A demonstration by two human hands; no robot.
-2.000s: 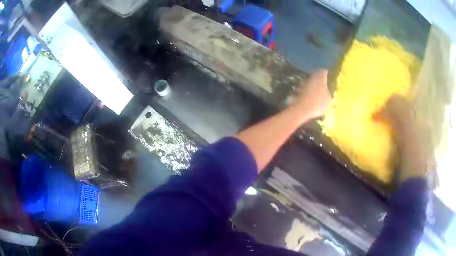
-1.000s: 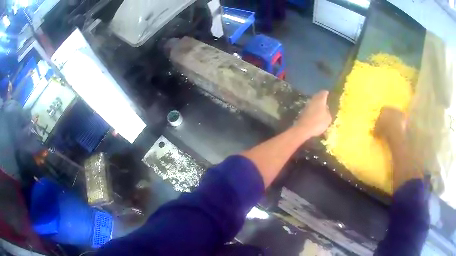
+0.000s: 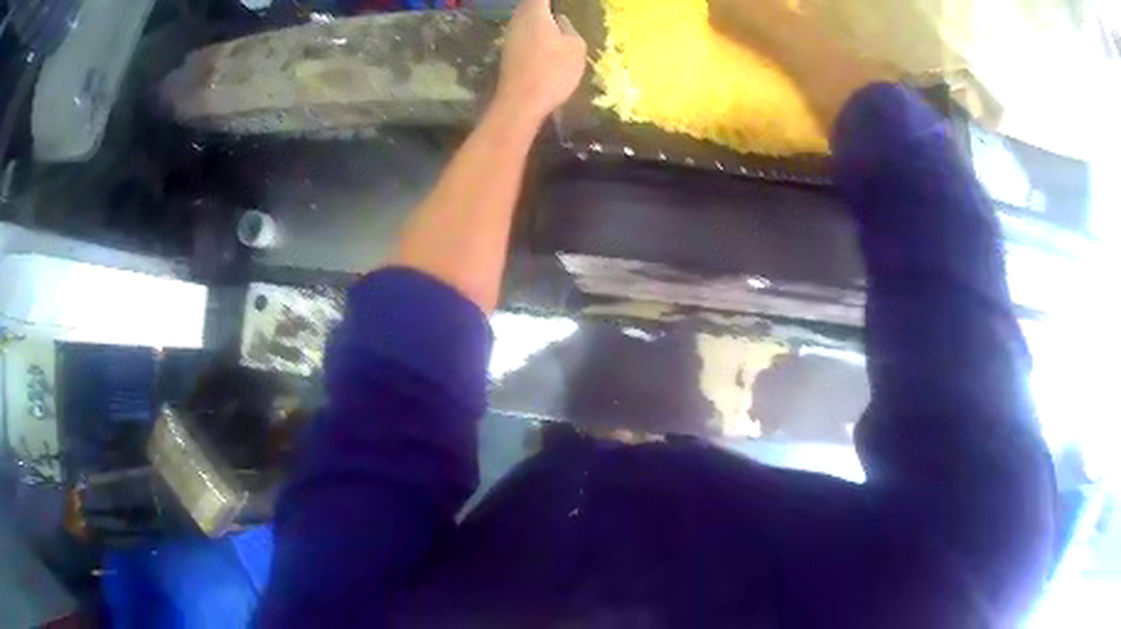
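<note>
Bright yellow granules [image 3: 688,80] lie in a loose heap in the dark hopper [image 3: 713,166] at the top of the view. The top of the hopper is cut off by the picture's edge. My left hand [image 3: 541,59] is closed at the hopper's left rim, with its fingers partly hidden. My right hand [image 3: 756,22] is over or in the granules at the top edge, blurred and partly cut off. Whether it holds anything cannot be told.
A brown sack [image 3: 916,37] lies at the hopper's right side. A long worn beam [image 3: 332,74] runs left of my left hand. A small white cup [image 3: 257,229] stands on the machine. A white panel [image 3: 105,301] is at left, blue plastic [image 3: 197,578] at lower left.
The view has turned and shifted, so the hopper, granules and both hands show higher and further left. My left hand stays at the rim and my right hand stays at the granules.
</note>
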